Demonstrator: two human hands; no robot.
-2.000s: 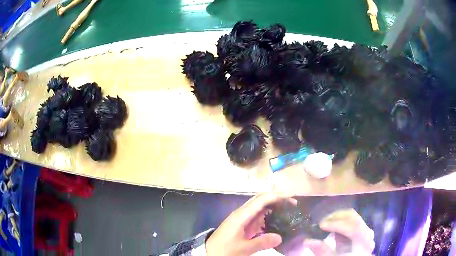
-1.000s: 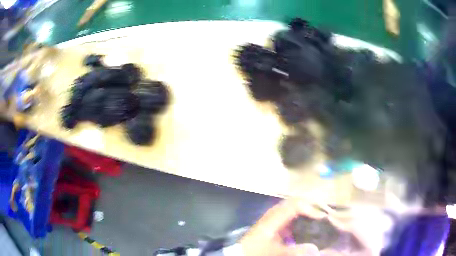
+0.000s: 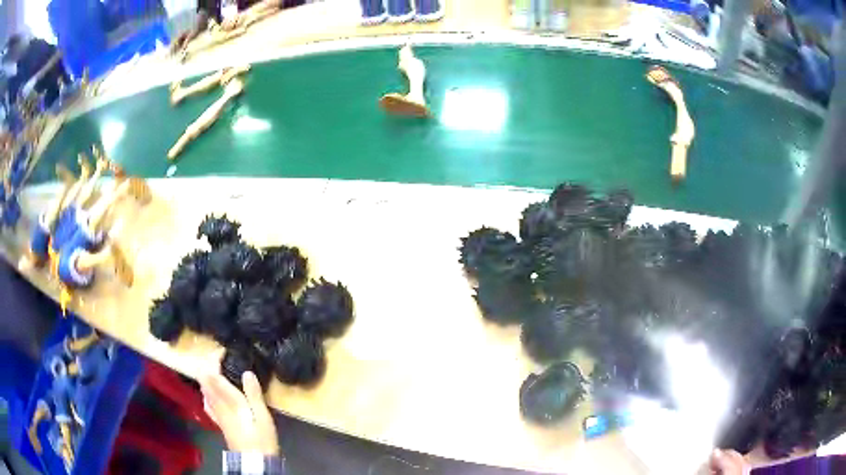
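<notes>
Black spiky hair pieces form a group on the left of the tan worktop and a larger heap at the right. My left hand is at the front edge of the left group, with thumb and fingers around the near side of a hair piece. Only a little of my right hand shows at the bottom right, cut off by the frame edge; what it holds is hidden. One hair piece lies hollow side up before the heap. A bright blue stick lies beside it, next to white glare.
A green belt runs behind the worktop, carrying flesh-yellow figure legs. Blue-clad lower bodies stand at the worktop's left end. A blue crate and a red stool are below left.
My hands have parted: the left moved from the bottom centre-right to the left group, where another hair piece now shows. The right is mostly out of view. The view has tilted up, showing more belt.
</notes>
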